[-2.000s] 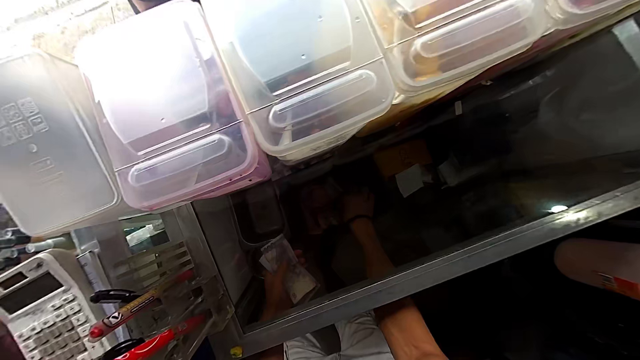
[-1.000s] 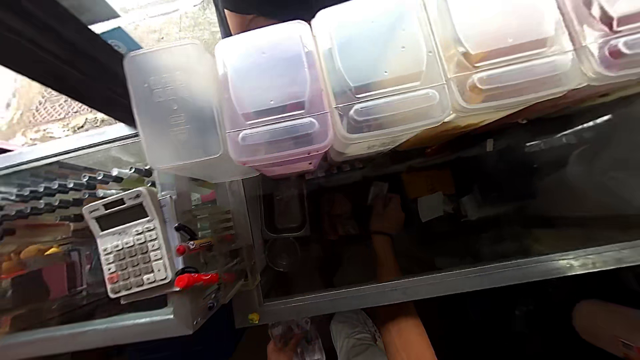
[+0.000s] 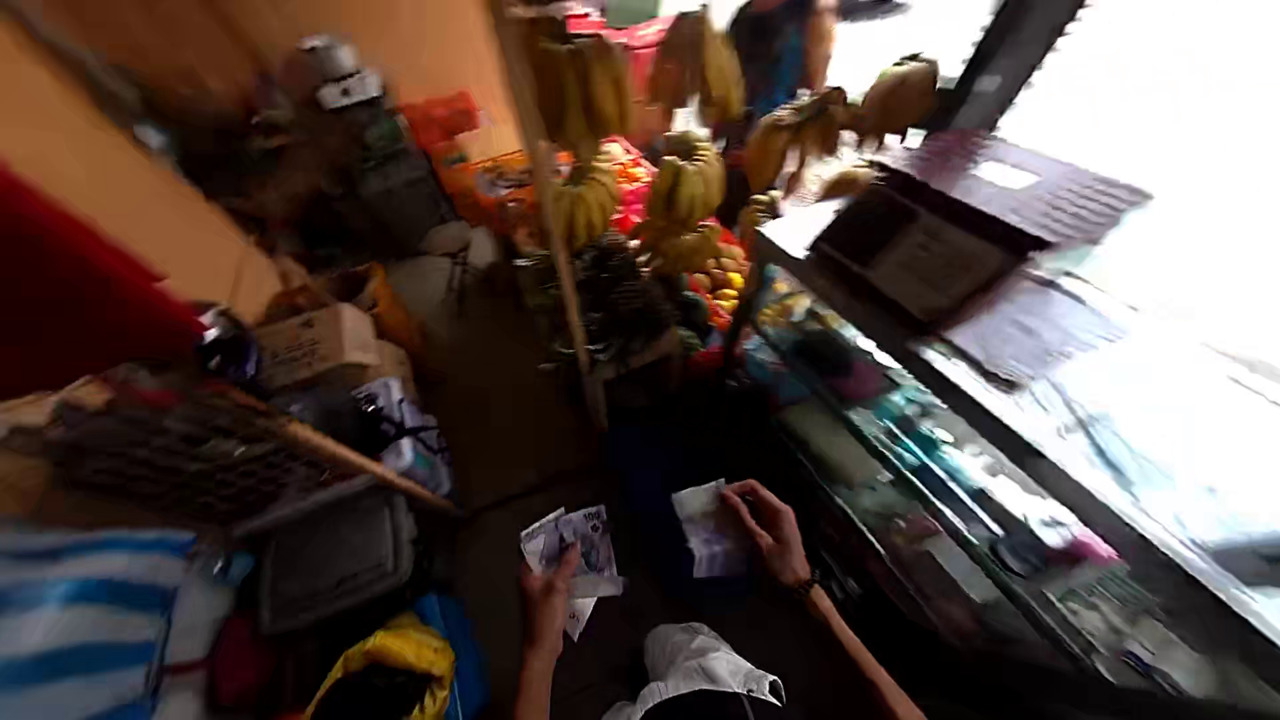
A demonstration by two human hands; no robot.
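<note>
Low in the head view, my left hand (image 3: 548, 600) grips several banknotes (image 3: 590, 543), fanned out above the thumb, with one corner hanging below. To its right, my right hand (image 3: 772, 530) pinches another banknote (image 3: 708, 532) by its upper right edge. The two hands are apart, on either side of white cloth (image 3: 690, 660) at my lap or legs. A dark band is on my right wrist.
A glass display case (image 3: 930, 520) runs along the right. Hanging banana bunches (image 3: 685, 190) and a slanted wooden pole (image 3: 565, 270) stand ahead. Cardboard boxes (image 3: 318, 345), a grey plastic bin (image 3: 335, 560) and a yellow bag (image 3: 390, 665) line the left.
The view has swung far from the counter with plastic containers and a calculator to an aisle with hanging bananas. Both hands now show directly; earlier, the right one was seen behind or through dark glass.
</note>
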